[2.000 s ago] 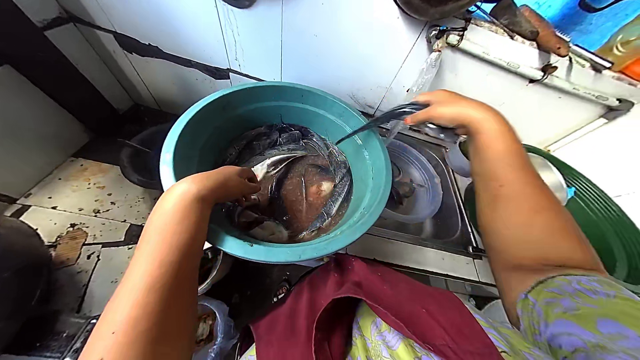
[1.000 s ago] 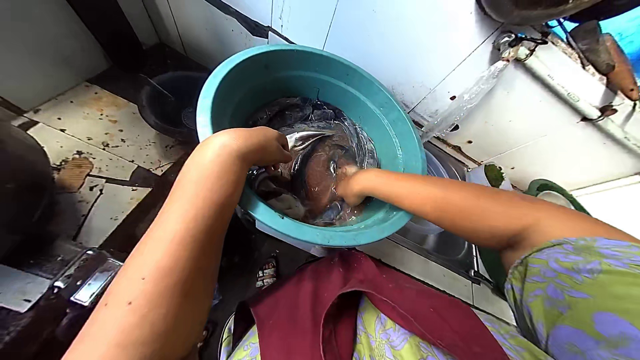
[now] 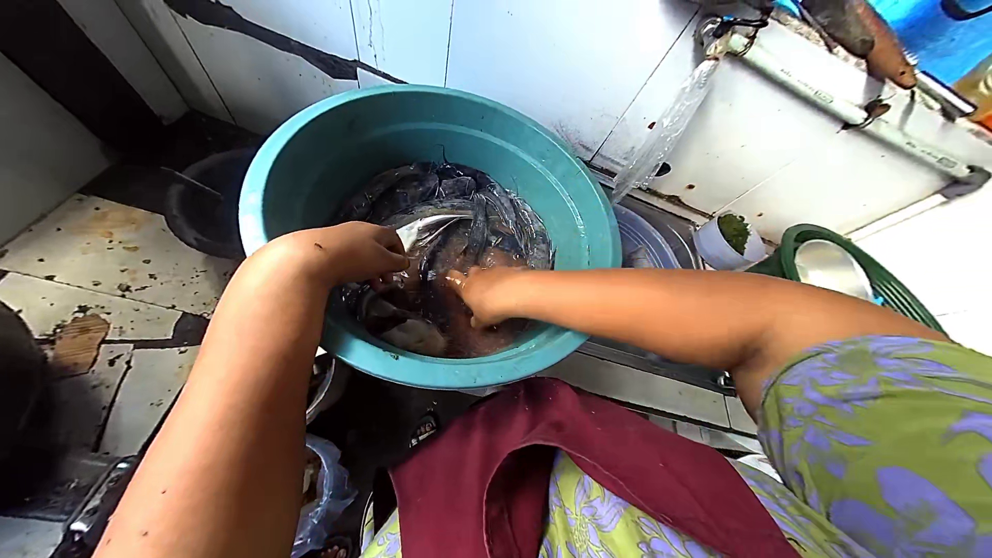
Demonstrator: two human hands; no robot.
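Note:
A large teal plastic basin [image 3: 585, 232] holds several dark, slender fish [image 3: 496, 213] in murky reddish water. At the basin's left side, my left hand [image 3: 353, 252] has its fingers curled beside a pale-bellied fish [image 3: 426, 230]; whether it grips that fish is unclear. My right hand [image 3: 484, 294] reaches into the water on the right, fingers partly spread and pointing down, near a dark fish. Its fingertips are partly hidden by the water, and no held thing shows in it.
Water [image 3: 670, 128] runs from a tap at upper right into the sink, where a clear plastic tub [image 3: 647, 236] sits. A small cup with green bits [image 3: 728, 240] and a green basket [image 3: 845, 248] stand right. A dark bowl [image 3: 205, 205] lies left, a plastic bag [image 3: 329, 496] below.
Two seconds ago my right hand held a dark, slender fish over the basin's right rim; now that hand is down in the water. My left hand has stayed by the pale fish.

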